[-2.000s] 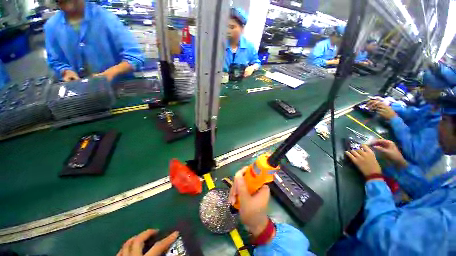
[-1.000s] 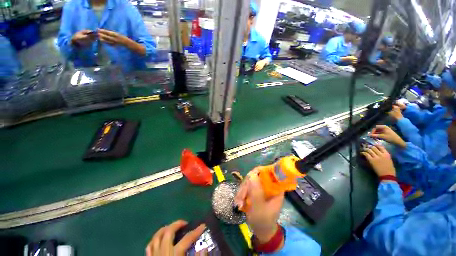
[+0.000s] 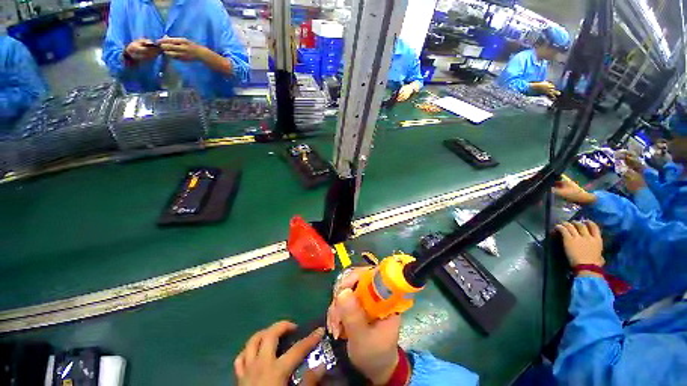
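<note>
My right hand (image 3: 365, 332) grips the orange electric screwdriver (image 3: 388, 286), whose black sleeve rises to the upper right. The tool's tip is hidden behind the hand. The phone assembly (image 3: 315, 362), with silver parts showing, lies on a black holding fixture at the bottom edge, partly covered by both hands. My left hand (image 3: 277, 358) rests its spread fingers on the left side of the phone; whether it grips the phone is unclear. The screw dish (image 3: 343, 276) is mostly hidden behind my right hand.
A metal post (image 3: 367, 98) stands ahead, a red plastic bag (image 3: 309, 245) at its foot. Another phone on a fixture (image 3: 482, 294) lies right; one more (image 3: 197, 196) lies left. A white foam pad (image 3: 112, 371) is at lower left. Neighbouring workers' arms (image 3: 603, 264) are at right.
The view has shifted, moving the bench objects. My right hand with the screwdriver has moved from beside the screw dish to over the phone. My left hand stays at the phone.
</note>
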